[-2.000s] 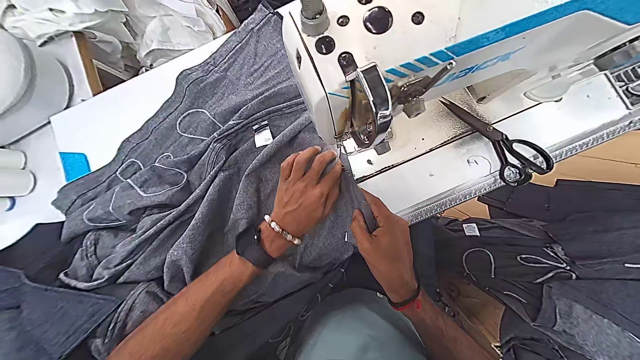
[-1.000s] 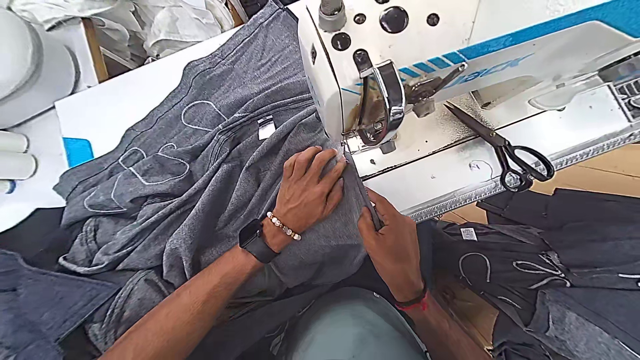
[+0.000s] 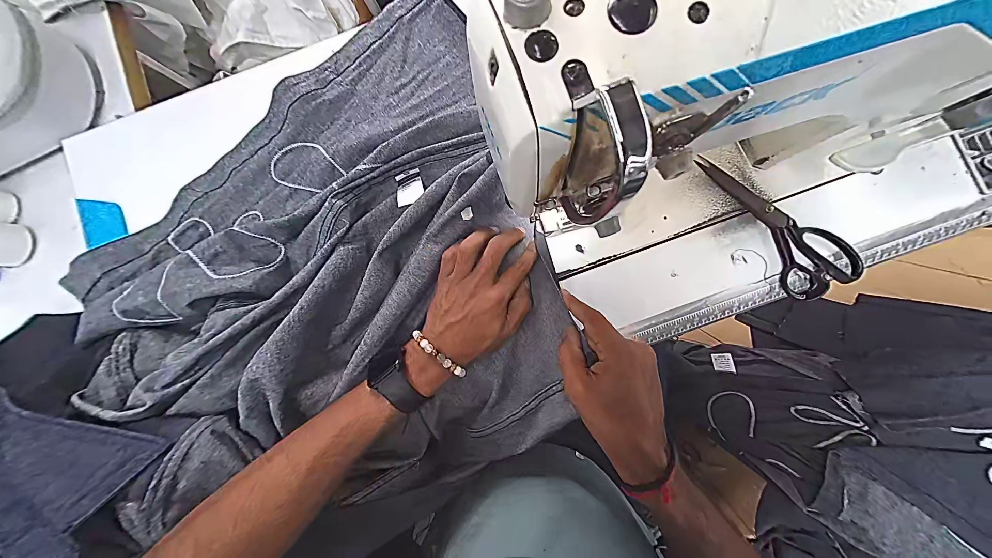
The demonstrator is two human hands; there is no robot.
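Observation:
A grey knit garment (image 3: 341, 256) with a white drawcord and a small label lies bunched to the left of the sewing machine (image 3: 635, 101). My left hand (image 3: 480, 298) rests flat on the cloth, fingertips close to the machine's presser foot (image 3: 546, 221). Between the thumb and fingers of my right hand (image 3: 616, 380) is the garment's right edge, just below the foot. Black-handled fabric scissors (image 3: 783, 225) lie half open on the machine bed, right of the needle area. The needle tip is too small to make out.
Dark garments with white cords (image 3: 806, 411) are heaped at the lower right. A measuring tape strip (image 3: 713, 314) runs along the table's front edge. White cloth (image 3: 271, 31) is piled at the top left, near white thread cones (image 3: 15, 240). Dark blue fabric (image 3: 62, 465) lies lower left.
The garment's right edge has shifted, and a stitched hem now shows between my hands. My right hand still pinches the edge, slightly lower relative to the machine.

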